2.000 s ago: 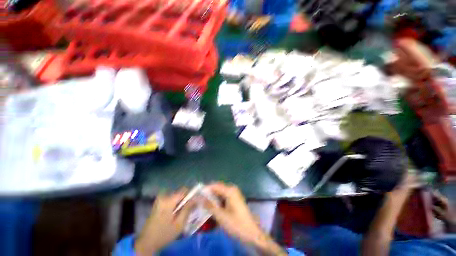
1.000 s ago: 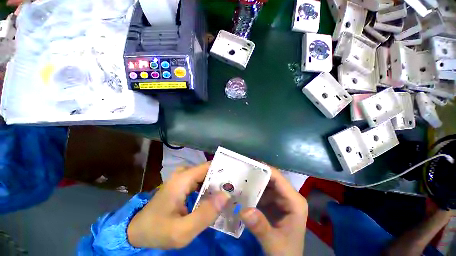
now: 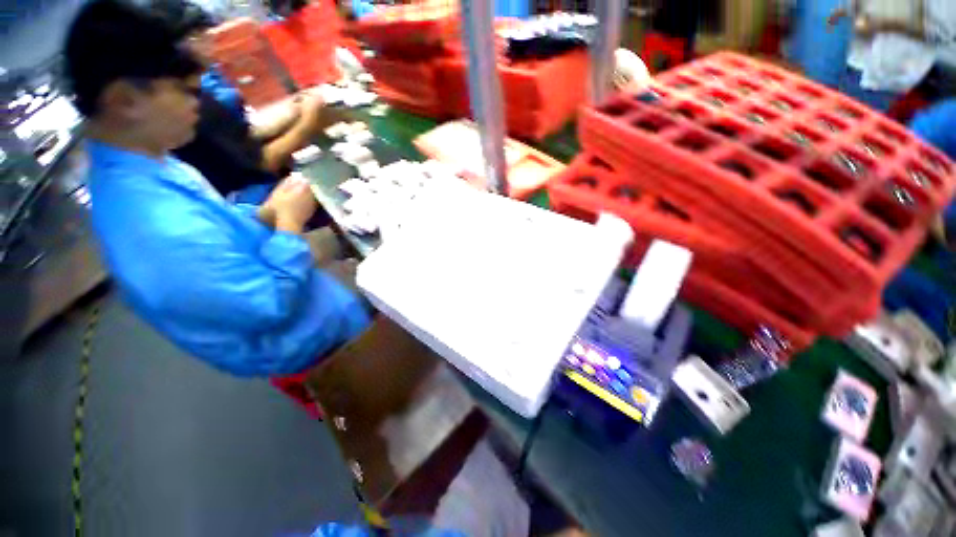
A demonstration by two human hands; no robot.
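Note:
Neither of my hands shows clearly; only a blue sleeve (image 3: 362, 530) is cut off at the bottom edge. A large white foam box (image 3: 493, 283) lies on the bench in the middle, its inside washed out by glare. A dark grey tape dispenser (image 3: 606, 380) with coloured buttons and a white roll (image 3: 656, 283) stands right of it. A white housing (image 3: 710, 394) lies beside the dispenser, with a clear round disc (image 3: 692, 458) in front of it. Two housings with patterned discs fitted (image 3: 849, 405) lie further right, by a pile of housings (image 3: 914, 462).
Red compartment trays (image 3: 765, 157) are stacked behind the dispenser. A grey metal post (image 3: 484, 100) rises behind the foam box. A person in a blue smock (image 3: 210, 241) sits at the left, by more white parts (image 3: 393, 194). An open brown cardboard box (image 3: 404, 409) is below the bench edge.
The view has swung up and to the left. My hands and the housing they held have gone out of the picture. The neighbouring person and more red trays have come in.

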